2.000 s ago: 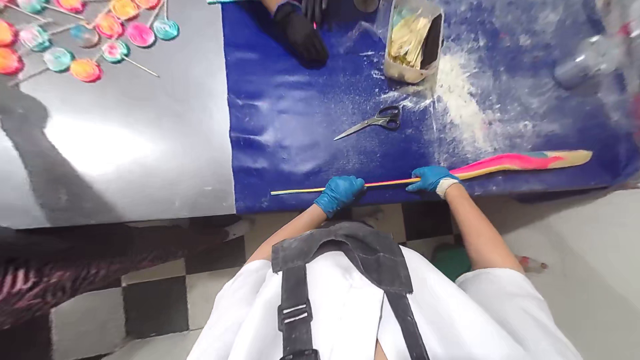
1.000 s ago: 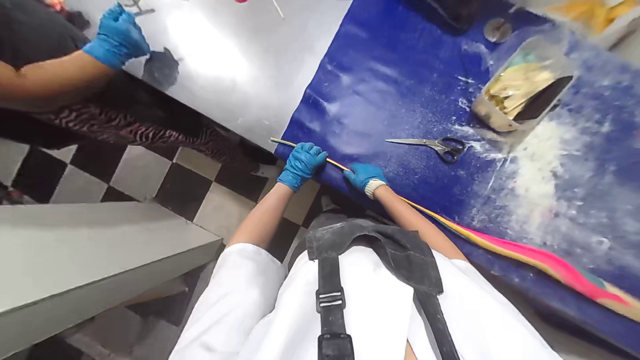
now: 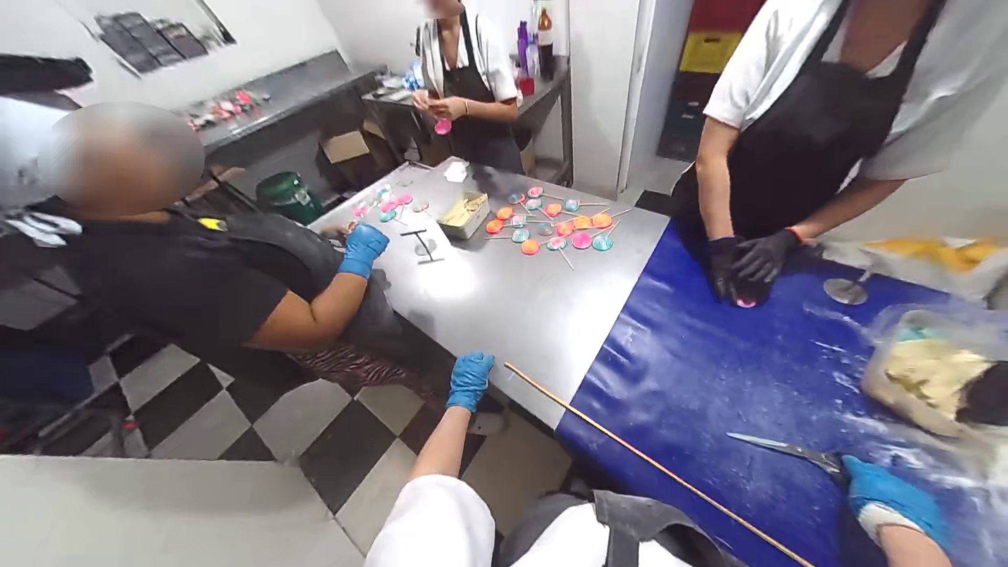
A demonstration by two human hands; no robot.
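A long thin candy rope [image 3: 657,466] runs from the bare metal table end across the blue mat [image 3: 693,394] to the bottom edge of the view. My left hand [image 3: 470,381], in a blue glove, is at the table's edge beside the rope's thin end, fingers curled; whether it holds anything is hidden. My right hand [image 3: 894,496], also blue-gloved, is at the handles of the metal scissors [image 3: 787,450], whose blades point left over the mat. The grip on the handles is partly hidden by the fingers. The thick part of the candy is out of view.
Round lollipops [image 3: 581,239] lie on the metal table [image 3: 504,307] near a box of wrappers [image 3: 465,215]. A plastic tub [image 3: 929,370] stands on the right. Across the mat a co-worker's black-gloved hands [image 3: 748,264] press something pink. Another co-worker's blue-gloved hand [image 3: 365,248] is at the left.
My left hand has come off the candy rope, and my right hand has moved from the rope to the scissors' handles. The rope's thin end now reaches over the metal table. The view has swung widely.
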